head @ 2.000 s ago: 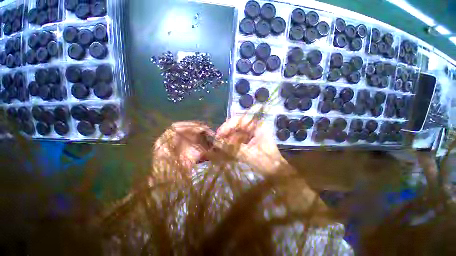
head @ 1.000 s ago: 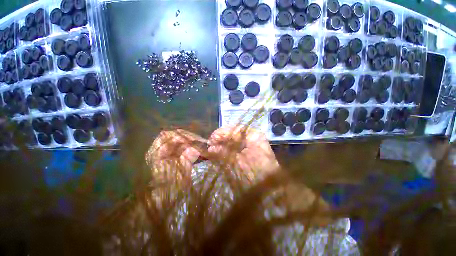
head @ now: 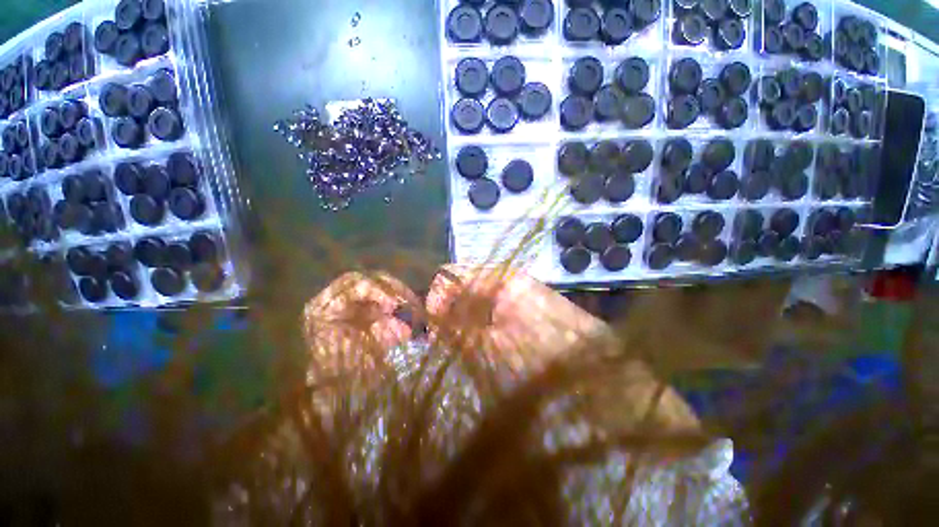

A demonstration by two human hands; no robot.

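My left hand point(head: 360, 309) and my right hand point(head: 494, 309) are close together at the near edge, partly behind hair. A small dark piece, probably a round black part point(head: 414, 314), shows between the fingertips; my left fingers seem closed on it. What my right fingers hold is hidden. A heap of tiny glittering fittings point(head: 360, 154) lies on the grey-green board point(head: 268, 62) beyond the hands. The right compartment tray point(head: 499, 242) holds groups of round black parts point(head: 501, 113); one near cell shows three parts, and the cell in front of it shows none.
A left compartment tray point(head: 224, 237) with more black parts stands left of the board. A small pale patch point(head: 338, 109) lies by the heap. A dark rectangular object point(head: 901, 154) is at the far right. Hair covers much of the lower view.
The view has shifted, so trays and heap sit further left. The fingertips have moved slightly apart, and the dark piece shows between them. The three-part cell looks the same.
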